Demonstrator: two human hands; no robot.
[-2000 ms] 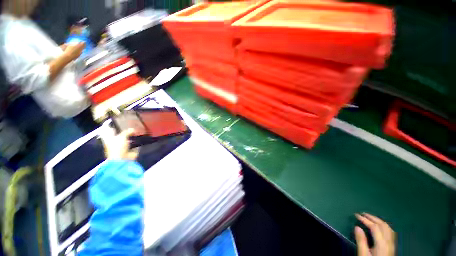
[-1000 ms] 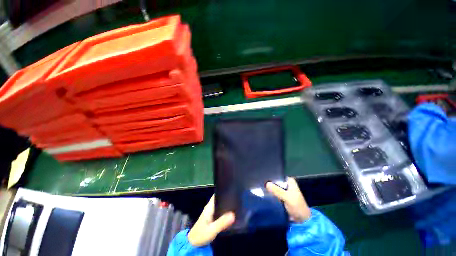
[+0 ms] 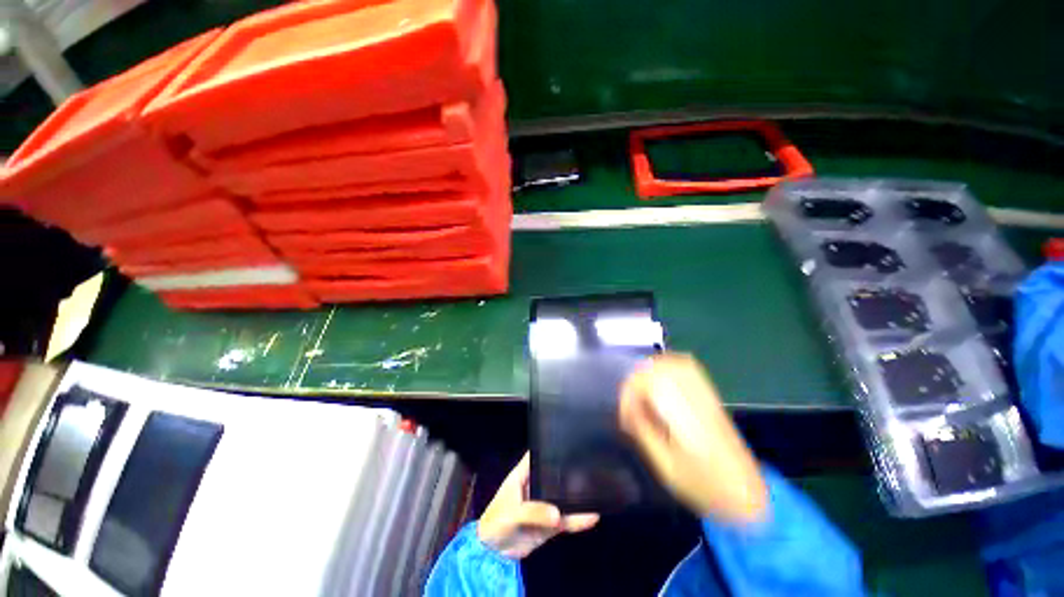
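Note:
A tablet screen assembly (image 3: pixel 583 408), a black glossy rectangle with two bright reflections near its top, is held upright in front of me over the bench's near edge. My left hand (image 3: pixel 531 513) grips its lower left edge, thumb on the front. My right hand (image 3: pixel 688 434) is blurred and lies over the right side of the screen with its fingers curled; whether it touches the glass or holds anything cannot be told.
Two stacks of orange trays (image 3: pixel 385 187) stand on the green bench (image 3: pixel 665 268) at left. White foam trays (image 3: pixel 268 490) with tablet units lie lower left. A red-orange frame (image 3: pixel 718 187) is at the back. A clear blister tray (image 3: pixel 881 408) with black parts and another person's blue sleeve (image 3: pixel 1042 350) are right.
The view first swung from the foam trays to the bench, and the unit came in front of me. Since then, my right hand has left the lower right edge and moved up over the screen.

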